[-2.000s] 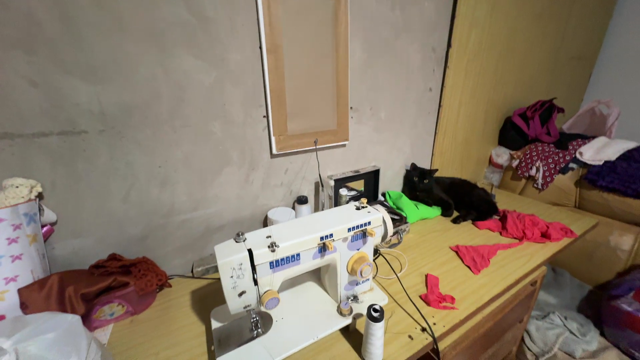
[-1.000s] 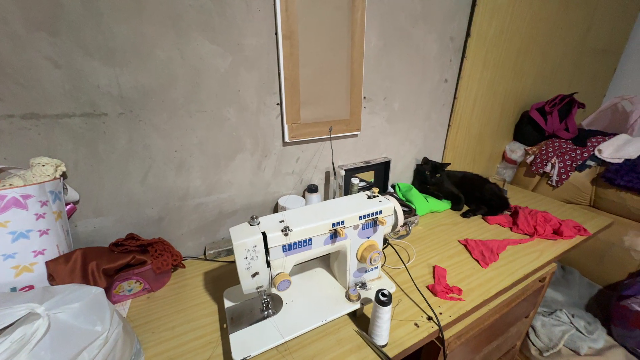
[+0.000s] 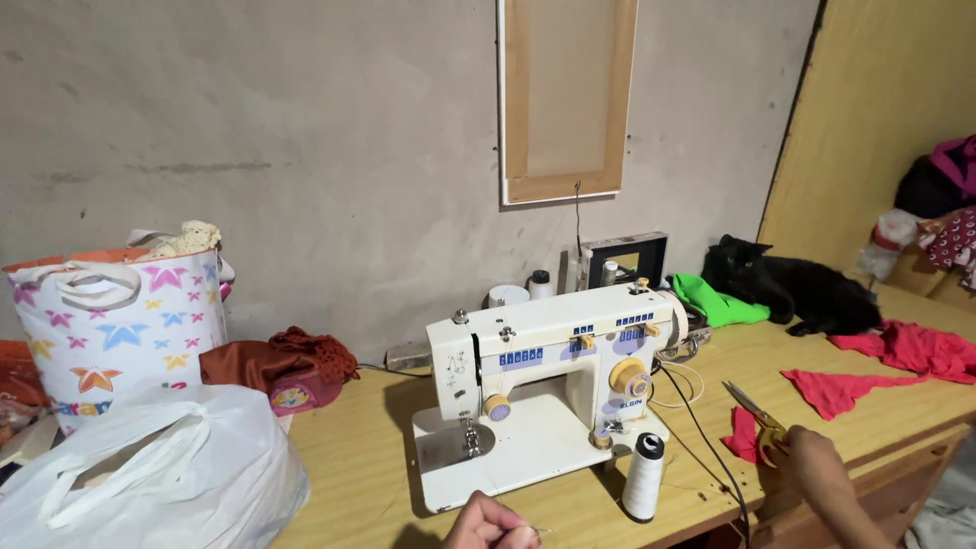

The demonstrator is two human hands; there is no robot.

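My right hand (image 3: 817,463) holds a pair of scissors (image 3: 761,418) by the yellow handles, over a small red fabric scrap (image 3: 740,436) at the table's front edge. My left hand (image 3: 489,524), low in the middle, has its fingertips pinched together with what looks like a thin thread end at them. Behind it stands a white Elgin sewing machine (image 3: 545,366), with a cone of white thread (image 3: 644,479) in front of its right end. Larger pieces of red fabric (image 3: 854,387) lie to the right, and green fabric (image 3: 715,302) lies behind the machine.
A black cat (image 3: 793,286) lies beside the green fabric. A black cable (image 3: 705,435) runs from the machine over the front edge. At left are a white plastic bag (image 3: 183,465), a star-patterned fabric bag (image 3: 130,328) and brown cloth (image 3: 259,362). An open case (image 3: 648,255) stands behind the machine.
Both hands have come into view, the right one with the scissors and the left one low in front of the machine. The view has shifted left.
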